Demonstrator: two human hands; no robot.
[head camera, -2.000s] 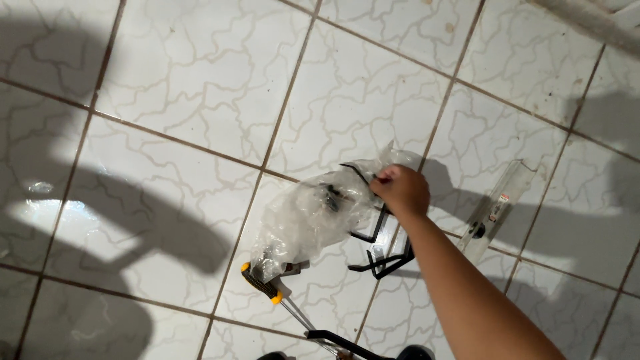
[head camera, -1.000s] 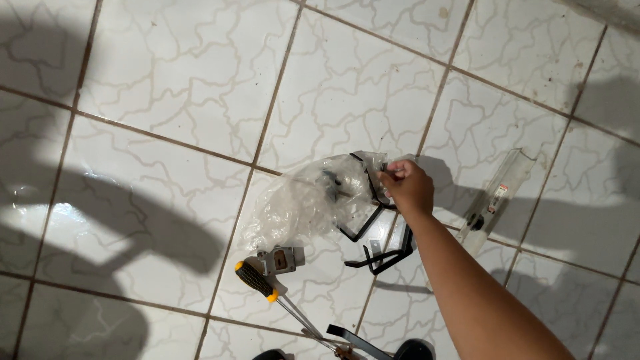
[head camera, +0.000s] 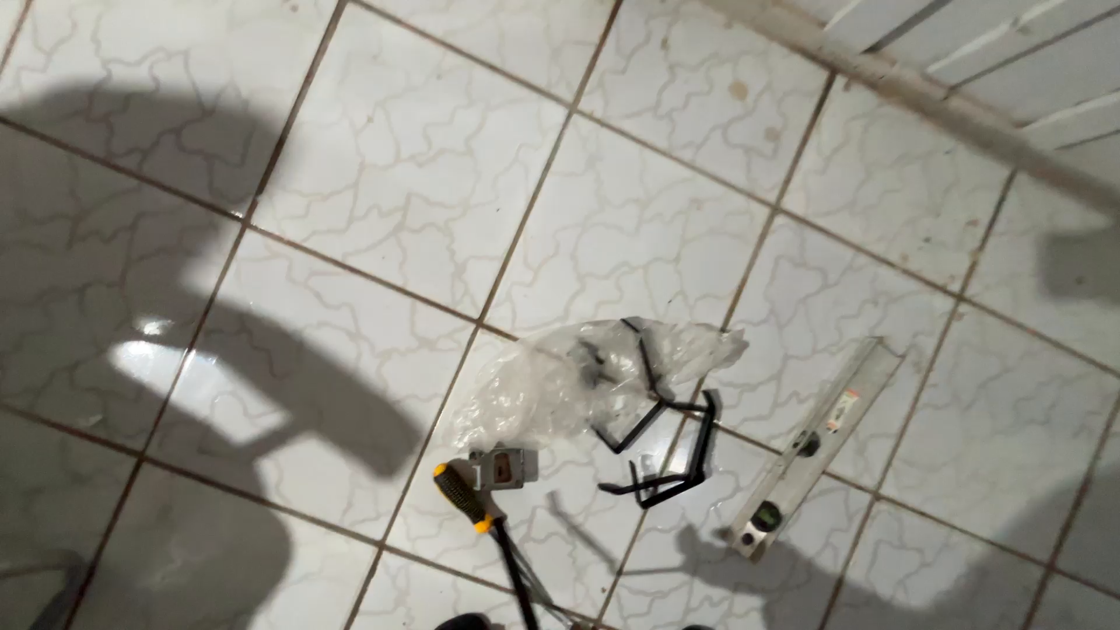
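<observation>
Neither of my hands shows in the head view. A crumpled clear plastic bag (head camera: 542, 385) lies on the tiled floor, with small dark items visible through it. Bent black metal brackets (head camera: 700, 446) rest at its right end, partly against the bag. Just below the bag's left end sits a small grey metal part (head camera: 505, 468). Beside that part lies a screwdriver with a black and yellow handle (head camera: 462, 499). A black bar (head camera: 514, 569) runs down from near the handle to the bottom edge.
A spirit level (head camera: 818, 446) lies on the floor to the right of the brackets. White tiles with brown grout lines (head camera: 665, 201) spread around. A raised ledge (head camera: 945, 105) crosses the top right corner. Dark shadows fall on the left and lower right.
The hand that touched the bag's right end and the black brackets has left the view. The view has shifted, showing more of the ledge.
</observation>
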